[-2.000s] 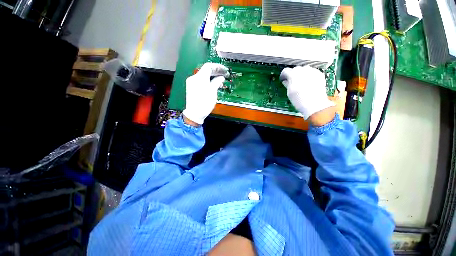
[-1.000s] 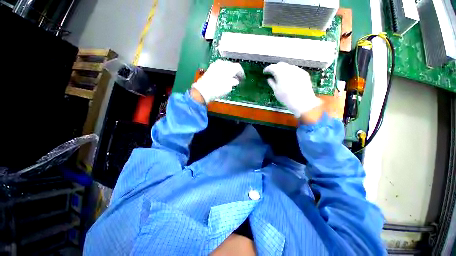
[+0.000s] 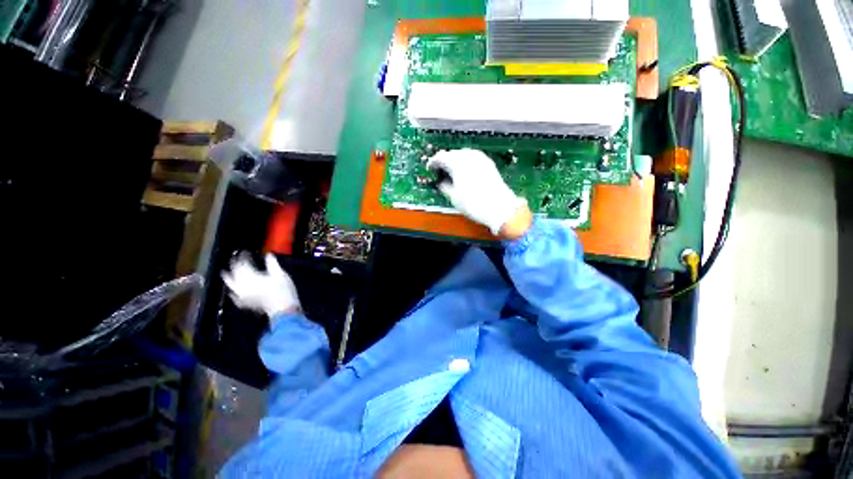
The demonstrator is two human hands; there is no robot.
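Observation:
A green circuit board (image 3: 552,187) lies in an orange jig (image 3: 622,220) in front of me. A long white-silver heat sink (image 3: 514,108) crosses the board, and a grey finned heat sink (image 3: 556,37) stands at its far edge. My right hand (image 3: 475,185), gloved in white, is over the board's left part, fingertips down at the board near small parts; whether they pinch something is hidden. My left hand (image 3: 262,285), gloved in white and slightly blurred, is over the black tray (image 3: 309,313) at the lower left, fingers apart, with nothing seen in it.
Shiny silver pieces (image 3: 339,241) lie in the tray beside a red shape (image 3: 281,227). An electric screwdriver (image 3: 675,154) with a looped cable lies right of the board on the green base plate (image 3: 360,122). Another board (image 3: 795,122) is at the far right.
My left hand has left the board and moved down-left to the black tray, its fingers spreading. My right hand has moved left across the board. The screwdriver stays beside the board.

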